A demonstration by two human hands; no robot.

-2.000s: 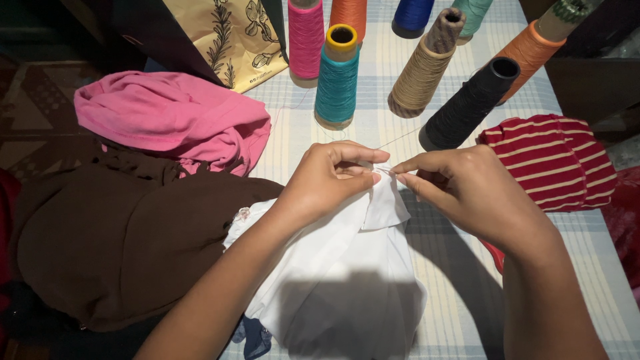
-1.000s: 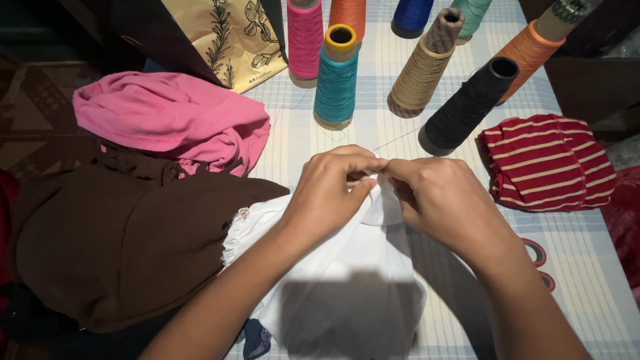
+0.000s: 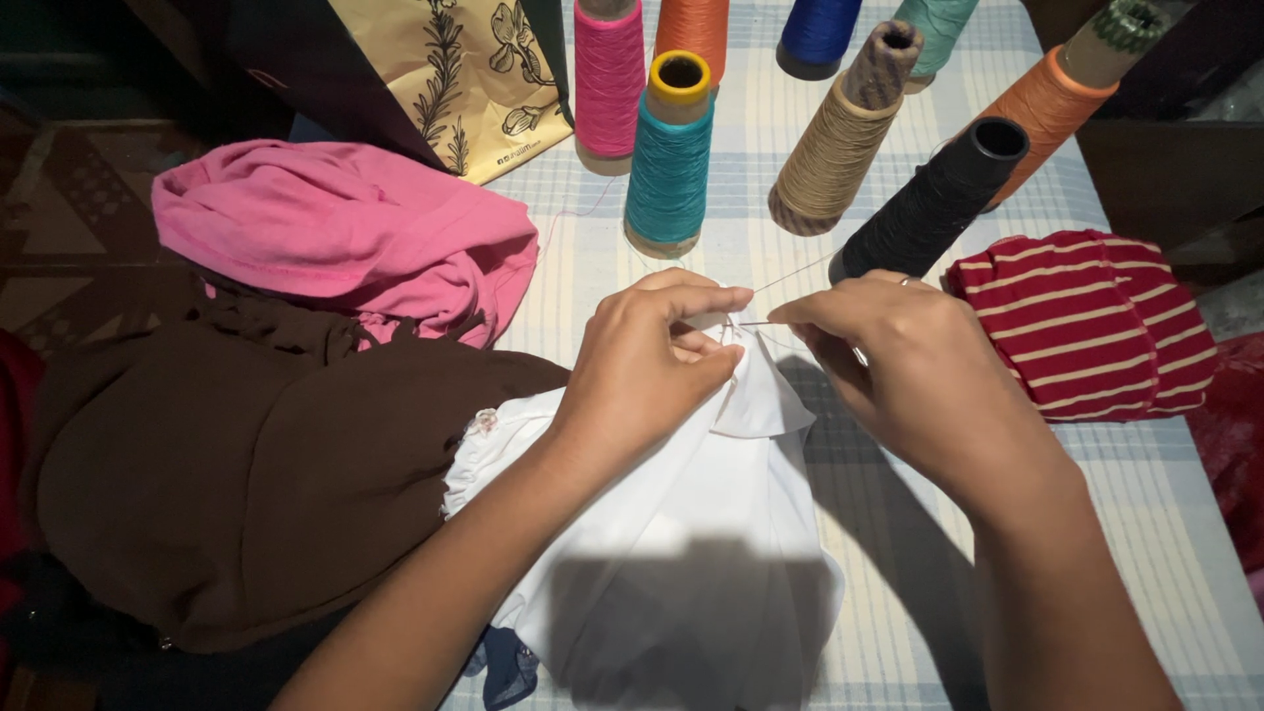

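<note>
A white cloth garment with a gathered edge lies across the near middle of the table. My left hand pinches its upper end between thumb and fingers. Just to the right, my right hand grips a thin needle that points left into the pinched cloth. A dark thread runs from near my left fingertips up toward the cone of black thread. The needle's tip at the fabric is too small to make out.
Beyond my hands stand several thread cones, among them a teal one and a beige one. Pink cloth and brown cloth lie left, a striped red cloth right. A paper bag stands at the back left.
My right hand was against my left a second ago; now it is a little apart to the right, with the needle showing between them. Red scissor handles seen earlier are hidden behind my right arm.
</note>
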